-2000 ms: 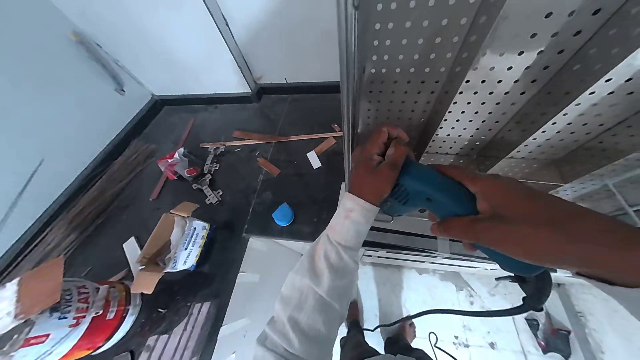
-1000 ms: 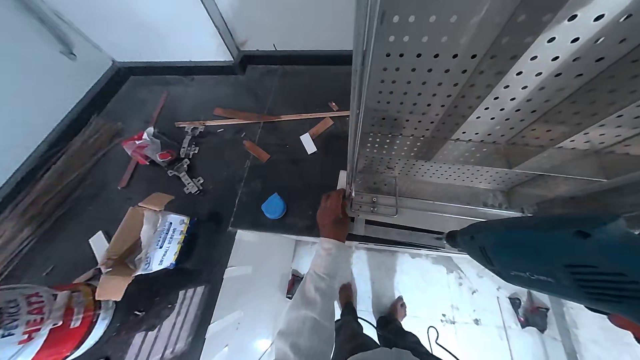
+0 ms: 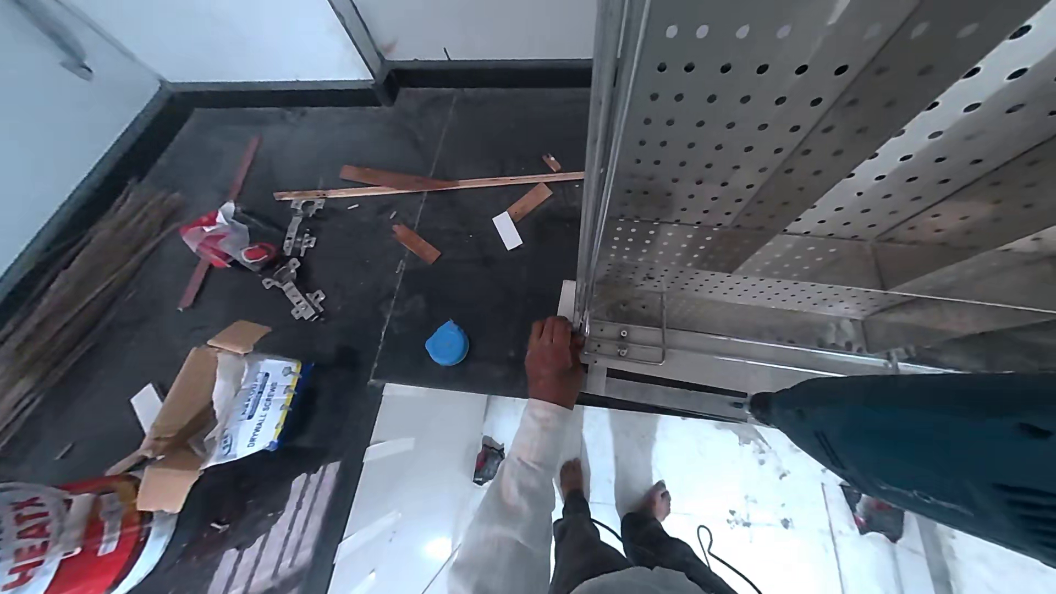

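My left hand (image 3: 554, 361) rests with curled fingers at the lower corner of a perforated metal rack (image 3: 726, 124), beside a narrow white strip (image 3: 567, 299). Whether its fingers grip the strip or the rack's edge cannot be told. A teal power screwdriver (image 3: 916, 445) reaches in from the right edge, its tip pointing left along the rack's lower rail (image 3: 676, 394). My right hand is out of view. A wire loop (image 3: 662, 330) and small screw heads show on the rack near my left hand.
On the dark surface lie a blue round object (image 3: 447, 343), metal hinges (image 3: 293, 289), wood strips (image 3: 429, 186), an opened carton (image 3: 177, 396) with a drywall screw box (image 3: 260, 408), and a red and white bucket (image 3: 99, 536). A cable (image 3: 718, 557) runs near my feet.
Two seconds ago both hands were at the power screwdriver beside the rack. My left hand has moved down to the rack's lower corner, and the screwdriver now lies farther right, with my right hand out of view.
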